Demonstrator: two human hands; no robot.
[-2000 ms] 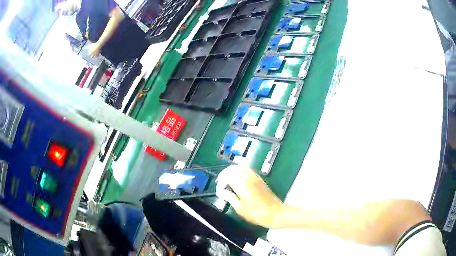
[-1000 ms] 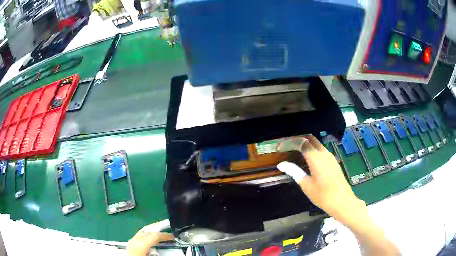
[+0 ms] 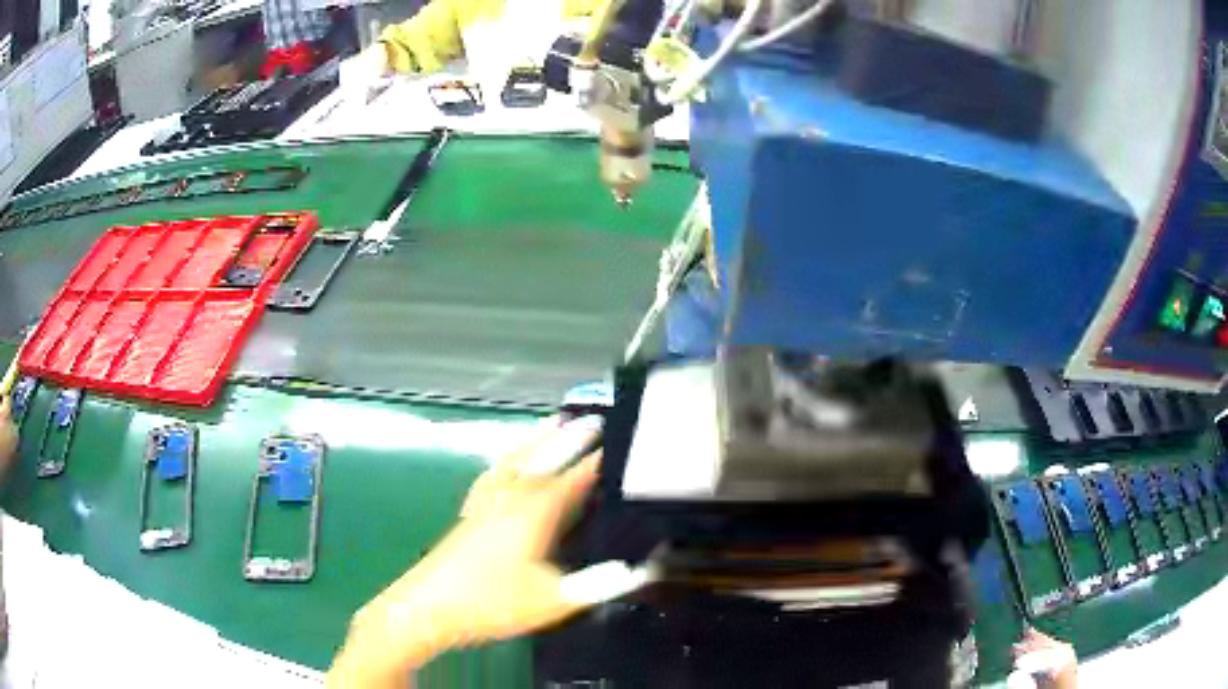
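Observation:
The blue-headed bench press (image 3: 929, 249) stands in front of me. Its grey metal ram (image 3: 822, 451) is blurred and sits low, just above the orange-brown fixture (image 3: 781, 563) in the black base. Whether a frame lies in the fixture cannot be made out. My left hand (image 3: 492, 552) is at the left side of the press, thumb and fingers apart, with white finger cots and nothing seen in it. My right hand (image 3: 1044, 660) is small and cut off by the bottom edge, at the lower right of the press; its grip is unclear.
Phone middle frames with blue patches lie on the green surface at left (image 3: 283, 509) and in a row at right (image 3: 1030, 545). A red tray (image 3: 162, 310) is at left, a black tray (image 3: 1118, 407) at right. A person in yellow sleeves (image 3: 438, 41) is across the line.
My right hand has left the fixture and moved to the press's lower right. My left hand has come up beside the press. More of the ram shows below the blue head. The view has shifted left.

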